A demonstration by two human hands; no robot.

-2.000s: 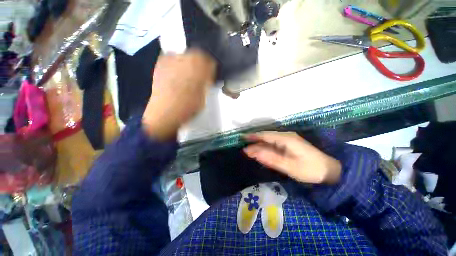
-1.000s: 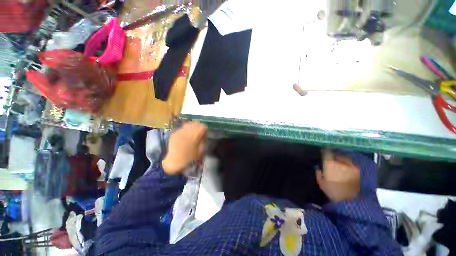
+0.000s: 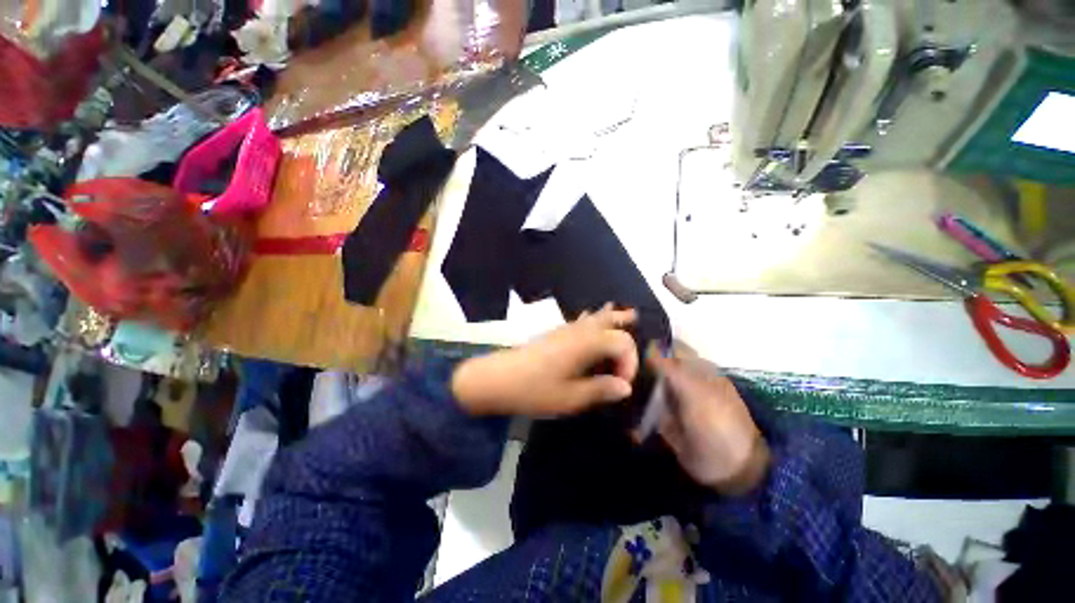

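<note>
A long black fabric piece (image 3: 599, 262) runs from the white table over its front edge to my hands. My left hand (image 3: 560, 368) is closed on it from the left, fingers bent. My right hand (image 3: 705, 422) is close beside it on the right, blurred, with a small pale bit at its fingers that I cannot name. More black fabric (image 3: 566, 477) lies dark in my lap below the hands. Another black piece with a notched end (image 3: 481, 242) lies flat to the left, below white pieces with dark lines (image 3: 519, 136).
The sewing machine (image 3: 825, 94) stands at the back right. Scissors (image 3: 1016, 318) and a pink and blue item (image 3: 973, 236) lie right of it. On the brown board (image 3: 312, 300) at left are a slim black piece (image 3: 395, 218), a bright pink item (image 3: 236, 167) and a red bag (image 3: 142, 253).
Both hands have come up and together near the table edge from apart over the lap. A long black piece now lies from the table to them. The view has shifted.
</note>
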